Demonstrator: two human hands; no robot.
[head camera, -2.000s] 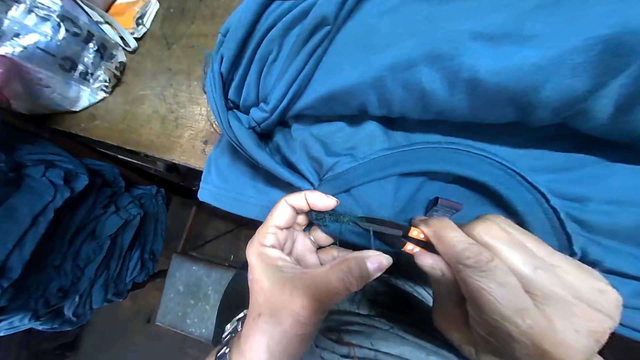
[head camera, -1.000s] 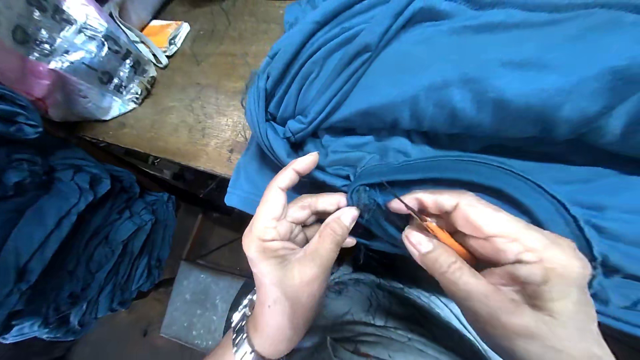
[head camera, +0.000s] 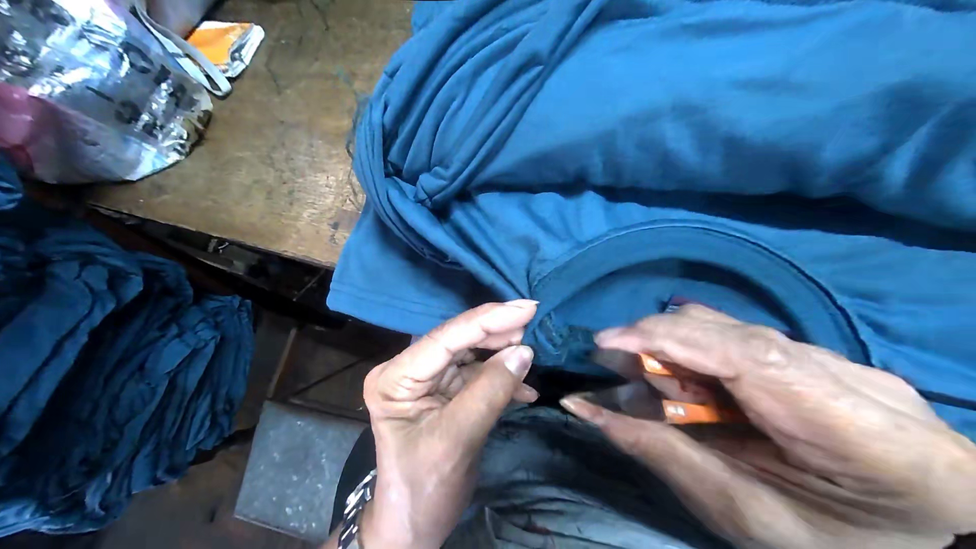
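Observation:
A blue knit shirt (head camera: 427, 282) lies across the table, with its ribbed neckband (head camera: 686, 236) curving behind my hands. My right hand (head camera: 732, 404) holds thread snips (head camera: 686, 412) with orange parts; their blades are blurred and look spread apart. Just left of them is my left hand (head camera: 457, 389), fingers bent and thumb near the fingertips, at the left end of the neckband. Whether a thread lies between those fingers is too small to tell. A small dark label (head camera: 682, 303) is partly covered by my right hand.
More blue fabric (head camera: 724, 114) is heaped over the wooden table (head camera: 282, 152). A shiny plastic bag (head camera: 114, 99) and an orange-and-white packet (head camera: 225, 46) occupy the far left. Folded blue garments (head camera: 114, 358) hang lower left, beside a grey flat surface (head camera: 297, 465).
Two seconds ago both hands met at dark threads, with the snips' tip at my left fingers. Now the hands are apart and the snips' blades have spread.

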